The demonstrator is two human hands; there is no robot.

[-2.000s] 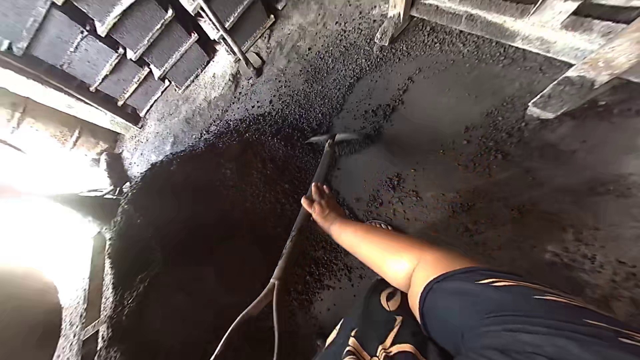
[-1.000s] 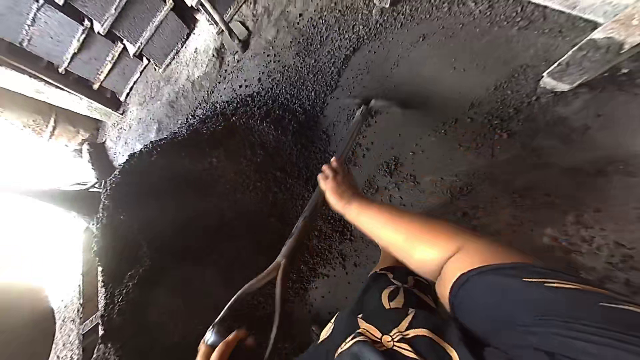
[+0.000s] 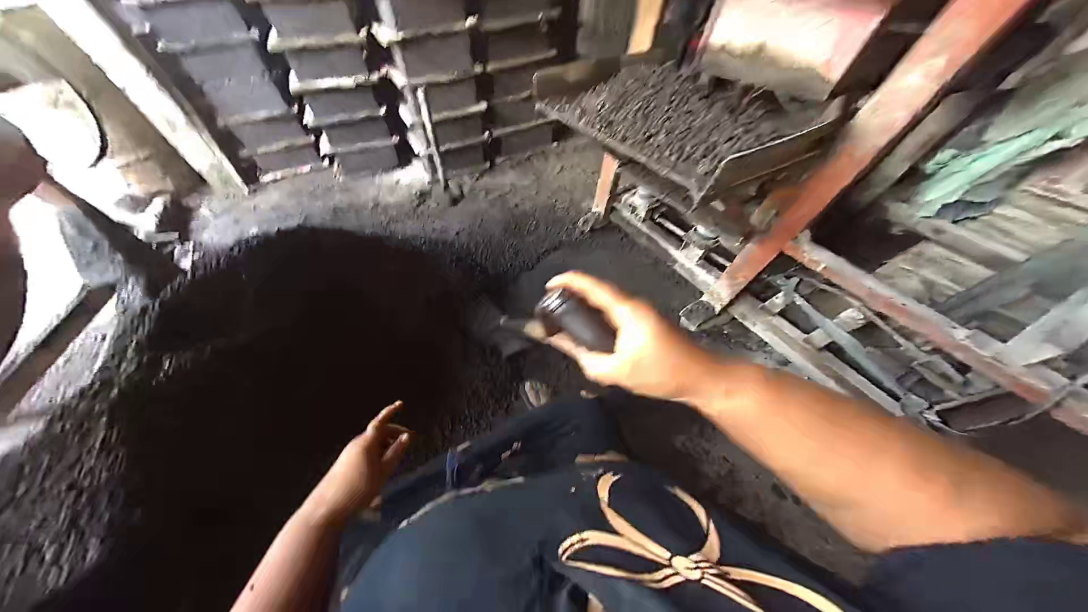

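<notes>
My right hand (image 3: 633, 340) is closed around the dark grip (image 3: 578, 320) of a long-handled tool, probably a shovel, above the floor near the middle of the view. The rest of the tool is foreshortened and blurred below and left of the grip. At lower left, my left hand (image 3: 370, 463) is held low beside my dark patterned clothing, its fingers apart and nothing seen in it. Left of both hands lies a large heap of black granular material (image 3: 297, 340), deep in shadow.
Stacked grey blocks or slabs on thin boards (image 3: 323, 85) stand beyond the heap. At upper right, a metal tray of dark aggregate (image 3: 680, 119) sits on a machine frame (image 3: 756, 314), crossed by a slanting reddish beam (image 3: 858, 153). A pale post (image 3: 144, 93) leans at upper left.
The view has swung up, bringing the tray and machine in. My right hand has gone from the tool's shaft to its grip; my left hand, on the grip one second ago, has let go.
</notes>
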